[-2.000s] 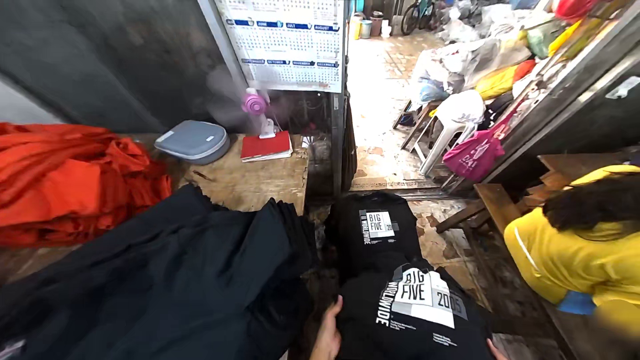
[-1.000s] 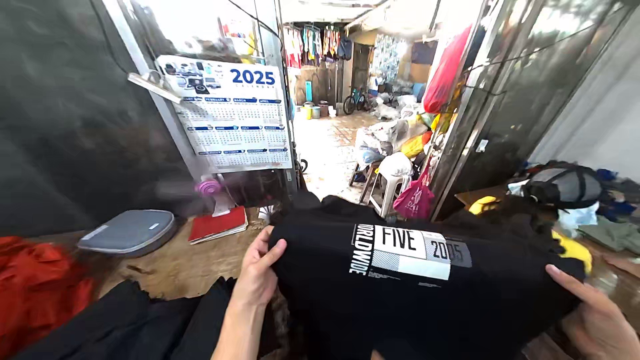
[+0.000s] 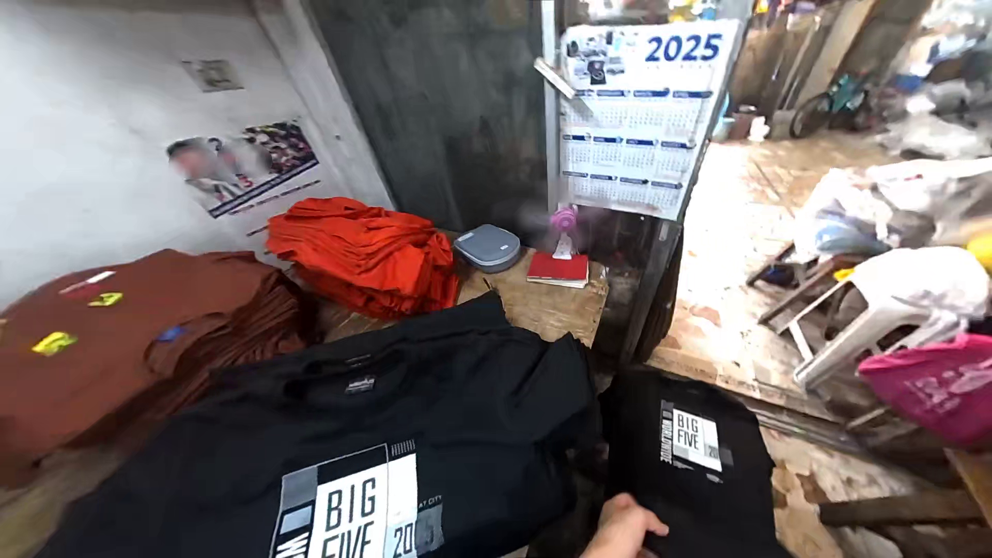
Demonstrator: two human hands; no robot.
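Black printed T-shirts (image 3: 465,411) lie spread flat in a pile on the wooden table, the top one with its neckline toward the far side. To their right, lower down, rests a folded black T-shirt (image 3: 643,480) with a white print. One hand is visible at the bottom edge, at the left side of that folded shirt; it appears to be my left hand (image 3: 626,527), its fingers on or just beside the cloth. Whether it grips the fabric is not clear. My right hand is out of view.
Stacks of brown shirts (image 3: 155,310) and red-orange shirts (image 3: 364,248) stand left and behind. A grey case (image 3: 488,246), a red notebook (image 3: 558,268) and a small pink fan (image 3: 564,219) sit at the table's back. Right are a white stool (image 3: 876,310) and a pink bag (image 3: 938,384).
A second ago both hands held up a black printed shirt; now only one hand shows, low by the folded shirt. The view has swung left.
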